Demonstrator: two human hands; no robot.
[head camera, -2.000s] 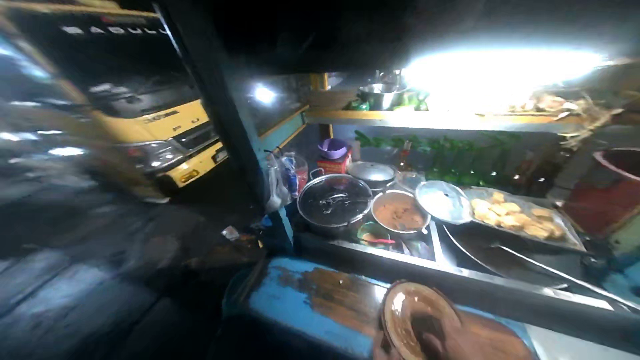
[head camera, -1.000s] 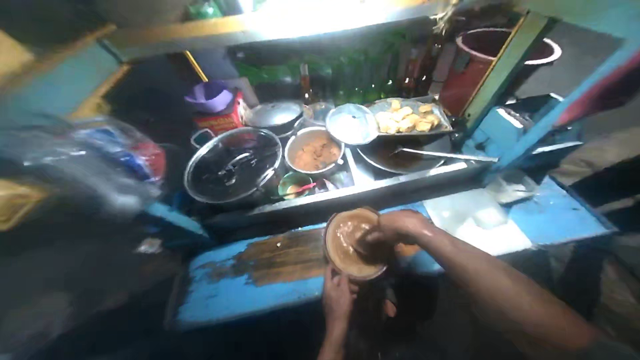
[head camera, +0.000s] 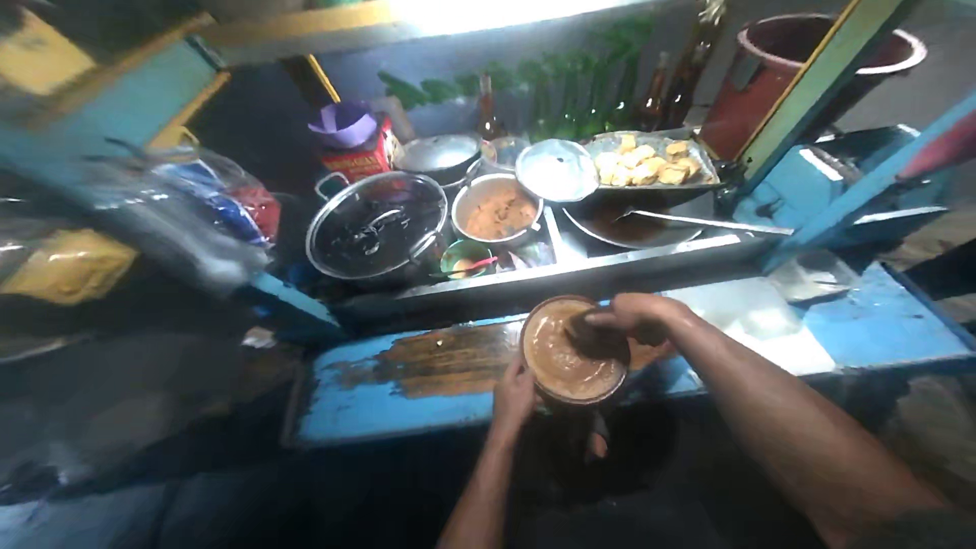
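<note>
A round brown bowl (head camera: 573, 396) holding a light-brown, wet sauce is at the front edge of the blue wooden counter (head camera: 347, 419). My left hand (head camera: 515, 393) grips its left rim. Over the bowl's upper right, my right hand (head camera: 637, 316) is closed on a dark pestle-like tool (head camera: 591, 332) whose end is in the sauce; its full shape is hidden by hand and shadow. Behind the bowl stand an open pot of reddish-brown food (head camera: 499, 213) and a small green bowl (head camera: 467, 259) with a red-handled utensil.
A glass-lidded pot (head camera: 377, 229), a wok with a ladle (head camera: 648, 225), a tray of fried pieces (head camera: 648, 164) and bottles (head camera: 488, 107) stand behind a raised ledge. White sheets (head camera: 785, 343) and a clear container (head camera: 814, 274) lie right. Posts (head camera: 827, 84) flank the counter; a maroon bucket (head camera: 770, 84) stands back right.
The view has swung right and down from the street with the yellow truck. Both hands and the bowl now show fully, with the right hand's tool in the sauce.
</note>
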